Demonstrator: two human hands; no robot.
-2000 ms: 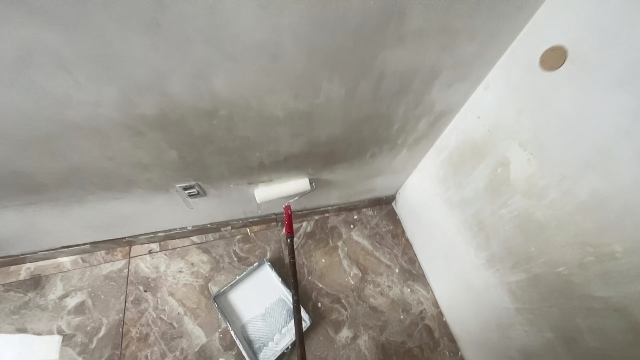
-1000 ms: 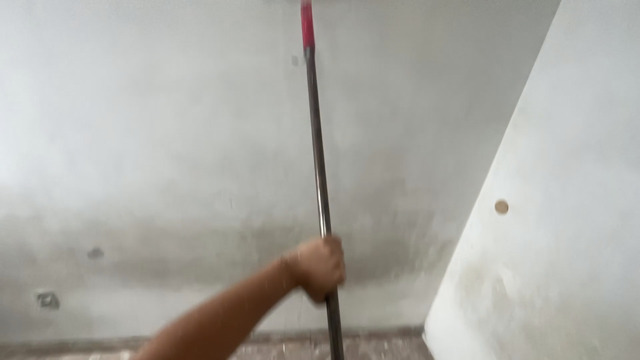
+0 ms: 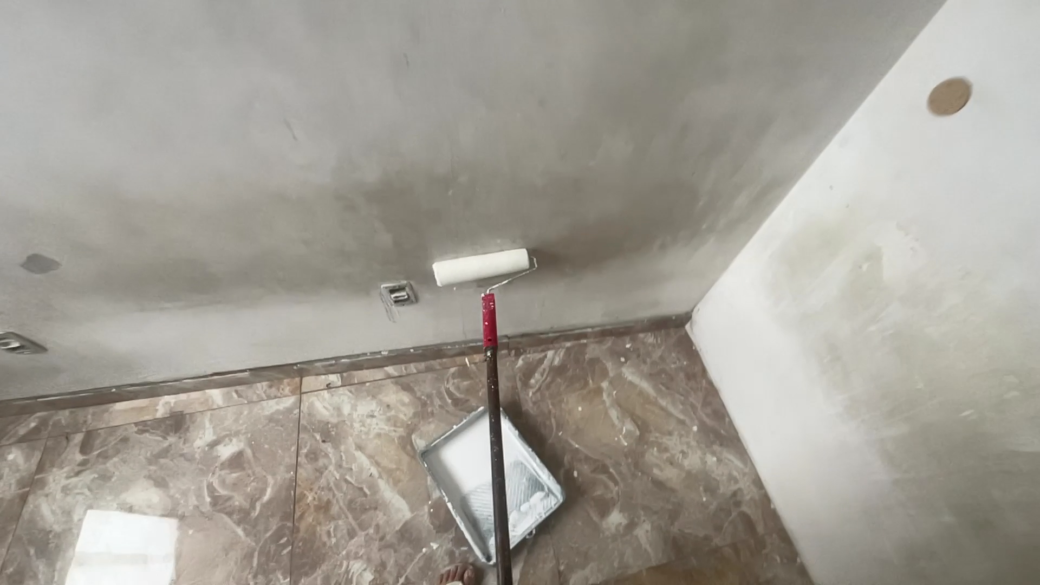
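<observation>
A white paint roller (image 3: 482, 267) on a wire frame is at the lower part of the grey wall, above the skirting. Its red handle (image 3: 489, 321) joins a long dark pole (image 3: 496, 455) that runs down out of the bottom of the view. The pole passes over a paint tray (image 3: 452, 520) on the floor, which holds white paint in its deeper part and has a ribbed, paint-smeared slope. Neither my left hand nor my right hand is in view, so the grip on the pole is hidden.
Recessed electrical boxes (image 3: 398, 294) sit low in the grey wall, which has darker damp-looking patches. The right wall (image 3: 910, 341) carries a round brown cover (image 3: 949, 97). Bare toes (image 3: 457, 574) show beside the tray on the marbled tile floor (image 3: 203, 455).
The roller has come down from high on the wall to its lower part. The hand and forearm seen on the pole one second ago have left the view, which has tilted down.
</observation>
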